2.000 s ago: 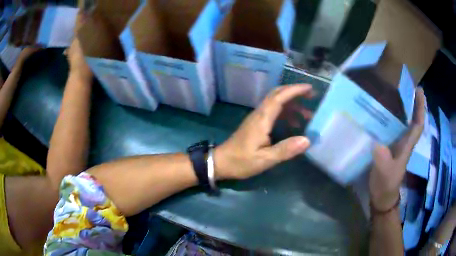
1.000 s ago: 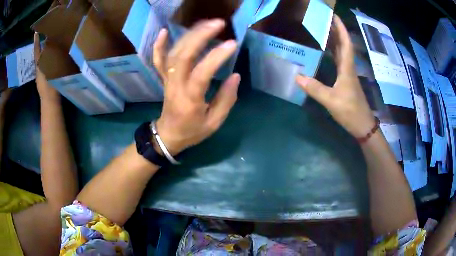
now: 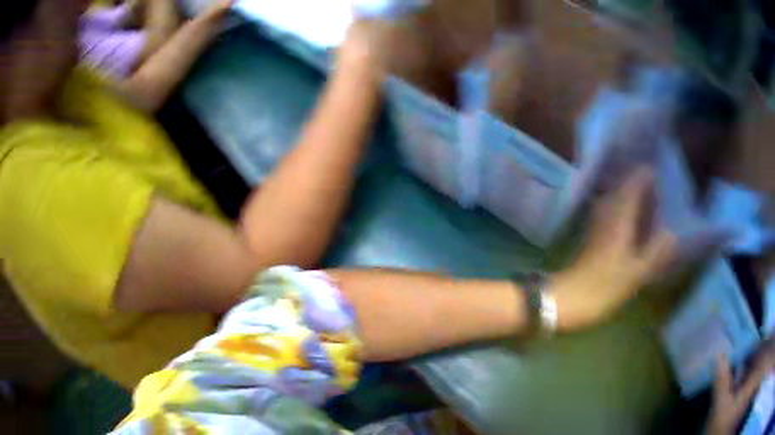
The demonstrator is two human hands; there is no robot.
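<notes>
The picture is blurred. My left hand (image 3: 608,263), with a dark watch and a pale bangle, is over the front of a blue-white open carton (image 3: 625,136); its fingers look spread, and I cannot tell if they grip it. My right hand (image 3: 735,395) is partly cut off at the lower right edge, just below another blue-white carton (image 3: 709,323); whether it touches that carton is unclear. Two more open cartons with brown insides, one at the left (image 3: 425,140) and one beside it (image 3: 523,183), stand in the row to the left.
A person in a yellow top (image 3: 76,221) sits on my left, with a forearm (image 3: 310,170) reaching to the row's left end. A lilac sleeve (image 3: 110,38) shows farther off. The dark green table (image 3: 408,229) runs in front of the cartons.
The view has swung left, showing more of the neighbour. The cartons and my hands now sit farther right in the picture. My right hand has dropped low at the edge, beneath the carton.
</notes>
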